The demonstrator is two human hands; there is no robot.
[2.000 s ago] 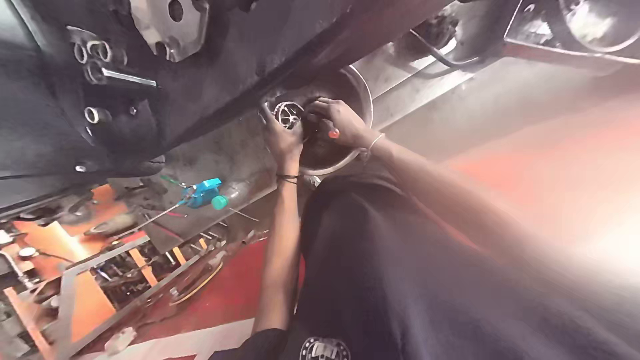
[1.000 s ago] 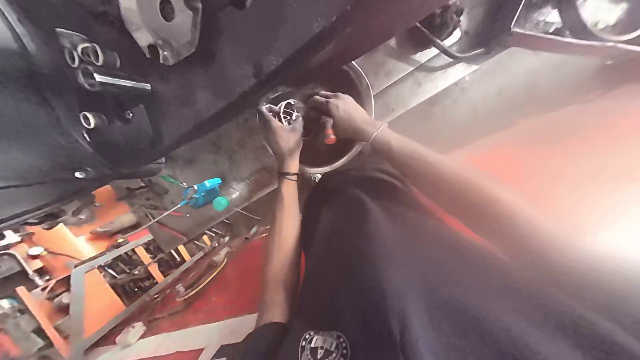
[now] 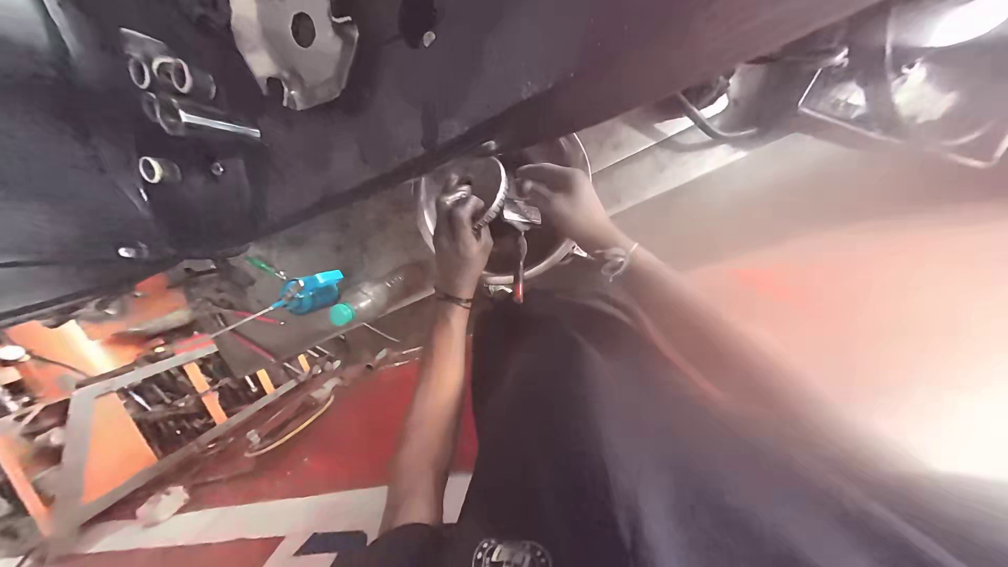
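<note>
My left hand (image 3: 463,236) grips a round metal part with a toothed rim (image 3: 499,197), tilted over a round metal basin (image 3: 586,157). Just right of that part, my right hand (image 3: 563,197) is over the basin with its fingers bent. Below these fingers is what looks like a flat brush (image 3: 521,213) with a metal ferrule and a thin, red-tipped handle pointing down toward my lap. Whether the right fingers touch the brush cannot be told. The inside of the basin is dark, and its contents are unclear.
A blue oil can (image 3: 313,291) with a long spout and a plastic bottle (image 3: 378,295) with a green cap are to the left. Below them is a tray of tools (image 3: 165,402). A dark metal body with sockets (image 3: 160,169) hangs over the upper left.
The toothed part has turned and now shows its rim beside the brush. The red handle tip, earlier close under my right hand, is now farther below the fingers.
</note>
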